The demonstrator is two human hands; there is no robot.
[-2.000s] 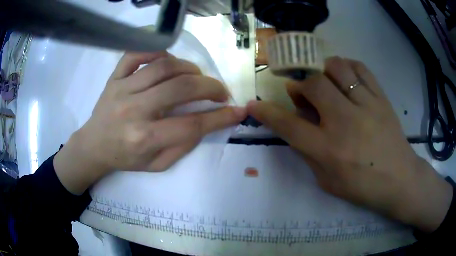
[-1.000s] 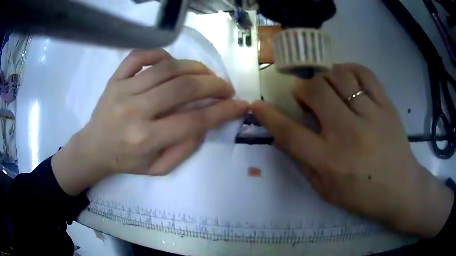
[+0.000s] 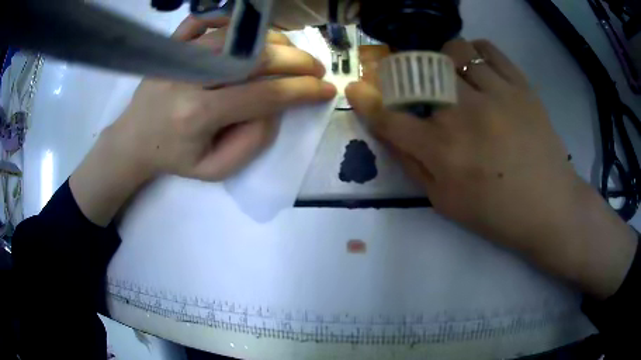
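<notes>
A thin white cloth piece [image 3: 277, 165] lies under my left hand [image 3: 211, 112], its loose corner hanging toward the table's front. My left hand pinches the cloth's edge just in front of the presser foot [image 3: 340, 62]. My right hand [image 3: 478, 148] is right of the foot, its index fingertip at the cloth edge, close to the left fingertips. Its other fingers are curled, partly behind the ribbed knob [image 3: 419, 79]. Whether the right fingers grip the cloth cannot be told.
A dark patch [image 3: 358, 162] is on the machine bed, with a dark taped line in front. Black shears [image 3: 618, 148] lie at the right. An orange-brown block [image 3: 372, 62] sits right of the foot. A printed ruler [image 3: 281, 327] runs along the near edge.
Both hands have moved forward, toward the presser foot, and the cloth with them. The dark patch, earlier mostly covered, now shows fully.
</notes>
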